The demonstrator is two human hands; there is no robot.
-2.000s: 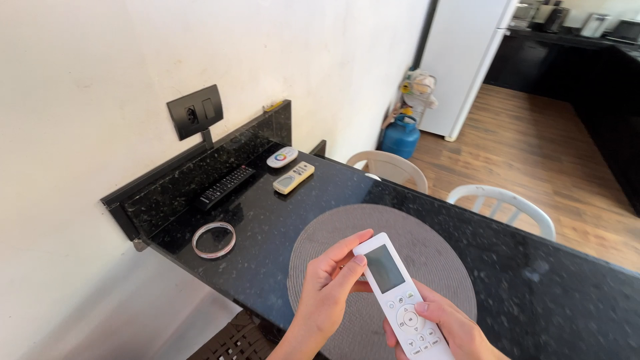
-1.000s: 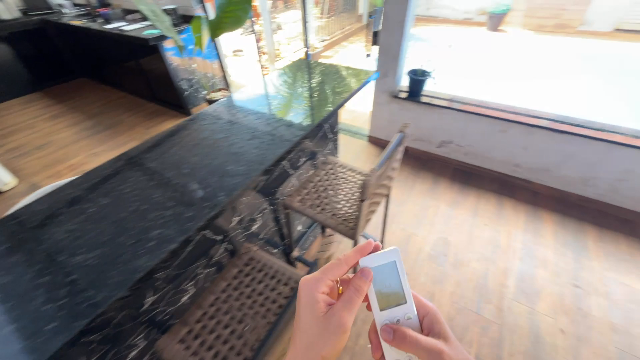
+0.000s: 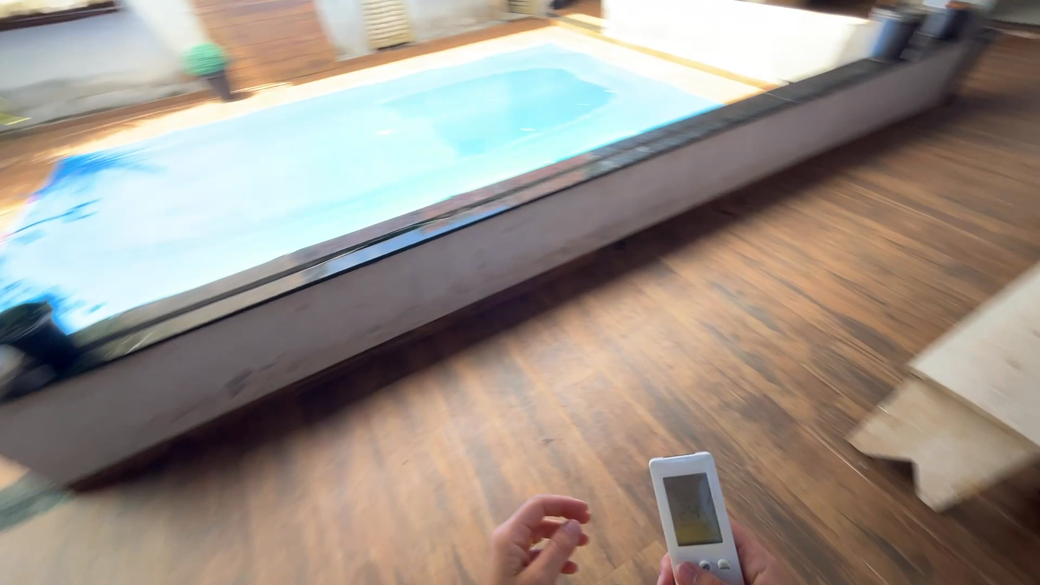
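A white remote control [image 3: 695,520] with a grey display stands upright near the bottom of the view. My right hand [image 3: 715,565] grips its lower part, the thumb by the small buttons; the rest of the remote and of this hand is cut off by the bottom edge. My left hand [image 3: 543,540] is a little to the left of the remote, apart from it, with its fingers curled and nothing seen between them.
A low white wall [image 3: 504,231] with a dark stone top runs diagonally across, a swimming pool [image 3: 325,171] behind it. Dark pots [image 3: 36,333] stand at its ends. Wood-look floor [image 3: 455,422] lies before it, and a pale bench [image 3: 975,398] is at the right.
My left hand has let go of the remote, which it touched in both earlier frames. My right hand still holds it. The view has swung from the black counter to the pool.
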